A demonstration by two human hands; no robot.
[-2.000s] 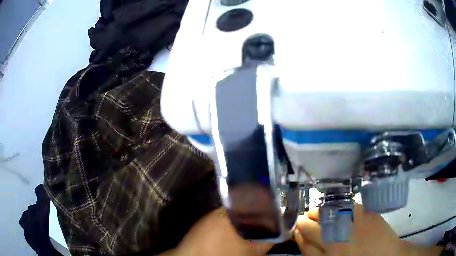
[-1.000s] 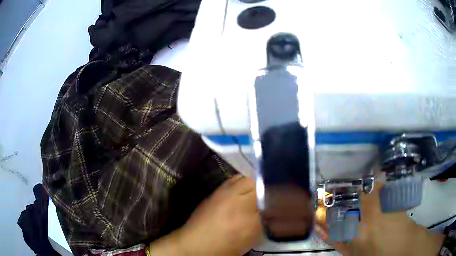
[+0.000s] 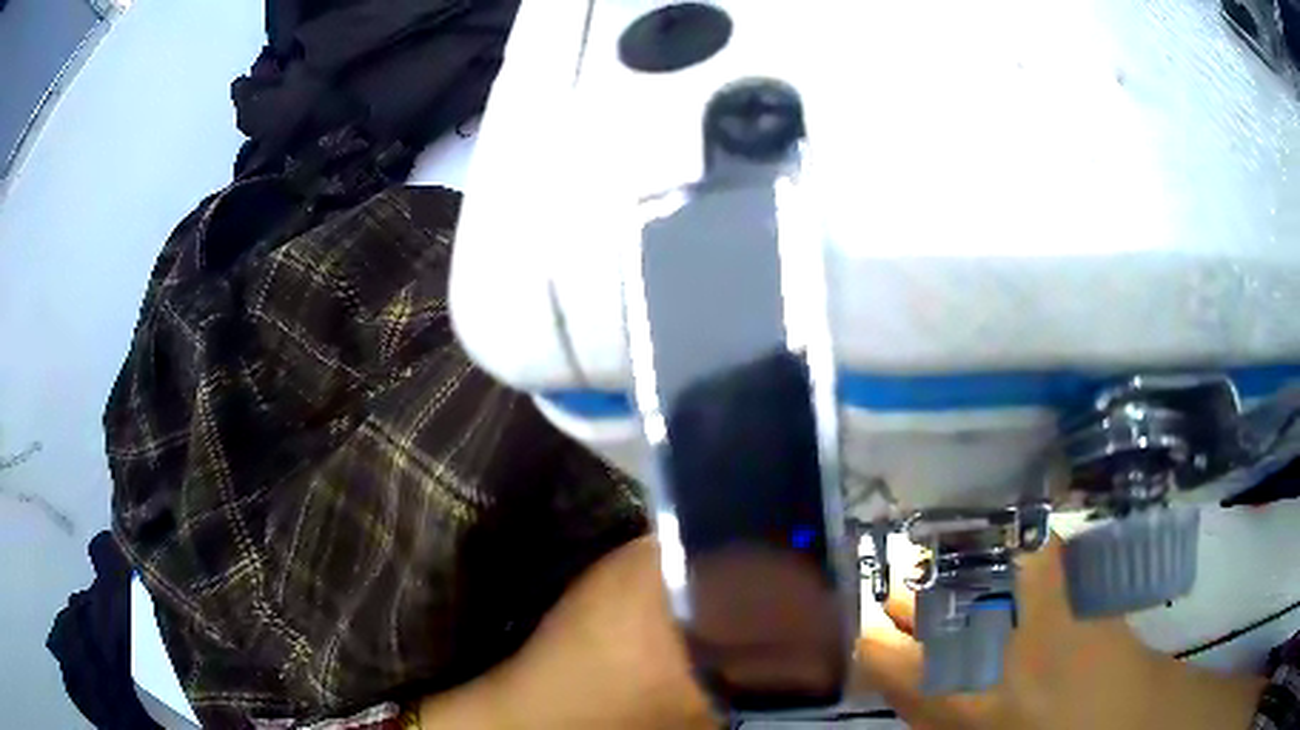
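Note:
The dark plaid garment (image 3: 328,456) lies heaped left of the white sewing machine head (image 3: 998,171). My left hand (image 3: 585,656) is at the garment's lower right edge, its fingers hidden behind the chrome take-up lever guard (image 3: 741,456). My right hand (image 3: 1069,656) is low on the right, partly behind the grey attachment (image 3: 967,642) and the tension dial (image 3: 1133,563). The needle and presser foot are hidden. I cannot tell what the fingers of either hand hold.
A pile of black pieces (image 3: 385,72) lies behind the plaid at the upper left. The white table (image 3: 71,328) shows at the left. More dark cloth (image 3: 97,642) hangs at the lower left edge. The machine head covers the upper right.
The view has shifted slightly, so the machine head and chrome guard sit further left than a second ago. Both hands stay low by the needle area, and the plaid heap has hardly changed.

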